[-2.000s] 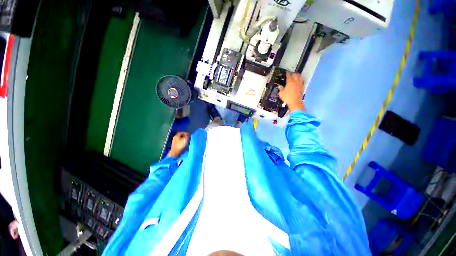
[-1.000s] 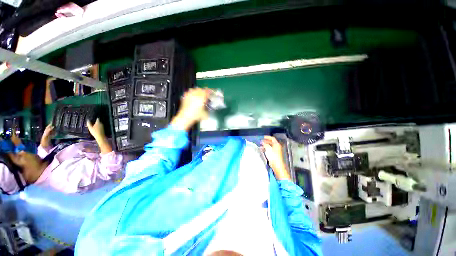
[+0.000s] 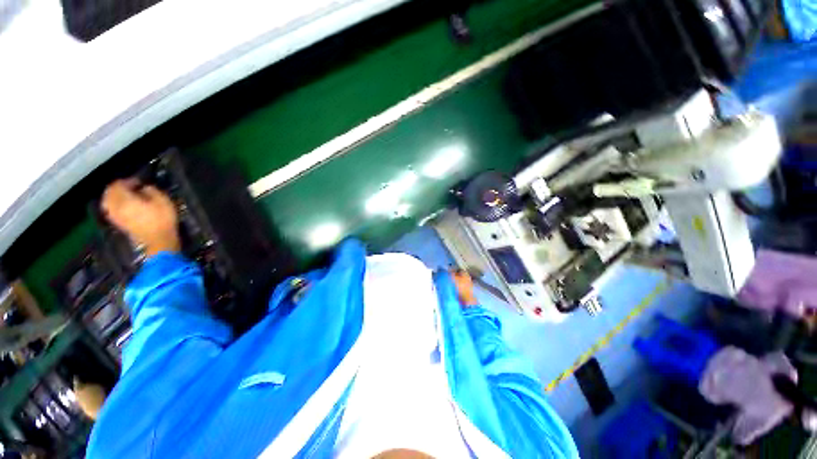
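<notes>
My left hand (image 3: pixel 143 217) is over the far end of the black foam tray stack (image 3: pixel 224 224) at the left. Its fingers are blurred and point away from me; whether they hold a unit cannot be told. The tray pockets near it are too dark and blurred to read. My right hand (image 3: pixel 464 287) is low beside the front edge of the white bench machine (image 3: pixel 515 240), small and partly hidden by the sleeve. It is not touching the jigs. A dark jig (image 3: pixel 578 278) sits on the machine's near right side.
A round black fan (image 3: pixel 490 195) stands at the machine's front corner. A green bench (image 3: pixel 358 197) with a white strip (image 3: pixel 430 94) runs behind. More black trays (image 3: pixel 600 76) stand beyond the machine. Blue stools (image 3: pixel 676 345) and people in pink are at the right.
The view has turned from the machine to the trays and partly back. My left hand, blurred with a silvery thing a second ago, has moved left over the tray stack. My right hand left the jig earlier.
</notes>
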